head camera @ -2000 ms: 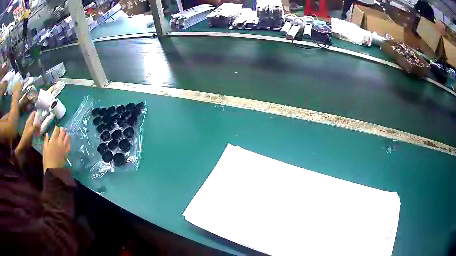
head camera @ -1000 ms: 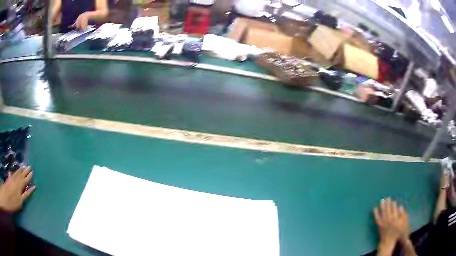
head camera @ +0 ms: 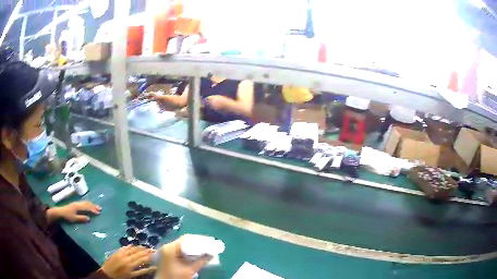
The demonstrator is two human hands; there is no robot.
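Note:
My left hand (head camera: 177, 260) is at the bottom edge, blurred and partly cut off. It is closed around a white rounded part (head camera: 202, 246), which looks like a fan head; its details are washed out. My right hand is not in view. Black round caps (head camera: 148, 222) lie in a group on the green bench just beyond and left of my left hand. A corner of the white sheet stack (head camera: 255, 272) shows at the bottom edge, to the right of my hand.
A masked person in a dark cap sits at left, hands (head camera: 79, 211) on the bench by the caps. White fans (head camera: 68, 188) lie beyond. A metal post (head camera: 121, 109) and shelf (head camera: 272, 71) stand over the conveyor (head camera: 261, 201). Cartons (head camera: 417, 150) are across it.
The view has swung back left and up from one second ago. My left hand has come into view with the white part. The sheet stack has mostly left the picture.

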